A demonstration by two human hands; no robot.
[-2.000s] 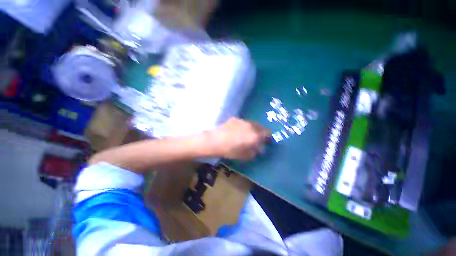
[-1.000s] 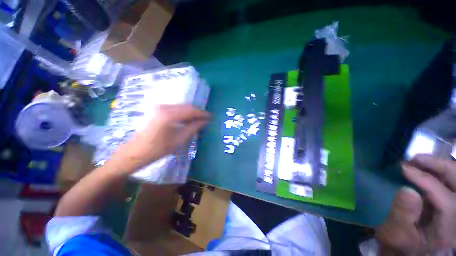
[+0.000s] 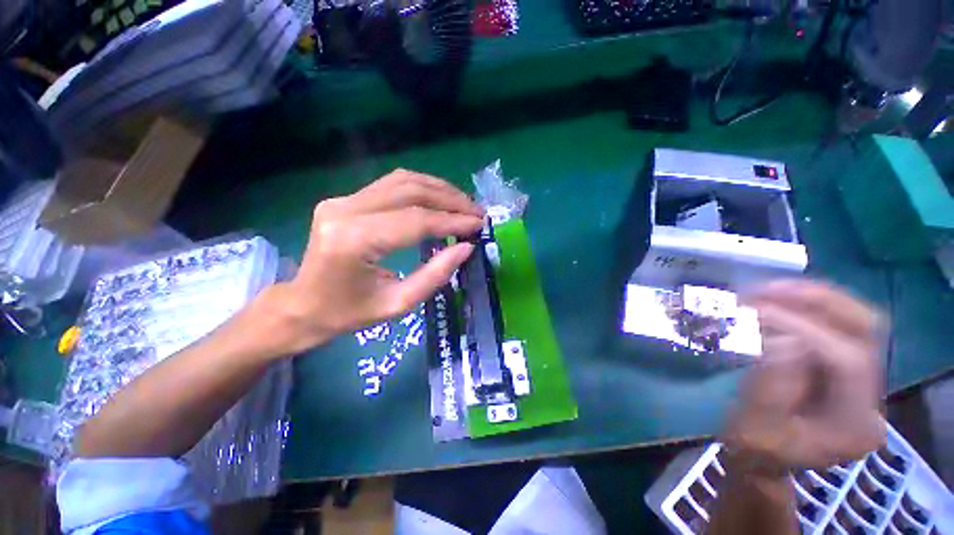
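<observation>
A long dark housing (image 3: 483,313) lies in the bright green fixture (image 3: 539,355) at the centre. My left hand (image 3: 366,251) is over the fixture's upper left, with its fingertips at the housing's top end; whether they grip it or a small part is hidden. Silver brackets (image 3: 385,350) lie loose left of the fixture. The screw feeder (image 3: 722,225) is to the right, with a small dark cluster at its white front. My right hand (image 3: 811,376) is blurred beside that front, and what it holds cannot be told. No screwdriver is visible.
Stacked clear blister trays (image 3: 173,345) are at the left, with an open cardboard box (image 3: 126,183) behind them. A crumpled clear bag (image 3: 500,191) lies beyond the fixture. A teal block (image 3: 894,199) is right of the feeder. A white compartment tray (image 3: 910,475) is at the lower right.
The view has swung right, bringing the feeder and white tray into sight. My left hand has moved from over the blister trays to the housing's top end. My right hand is now near the feeder front.
</observation>
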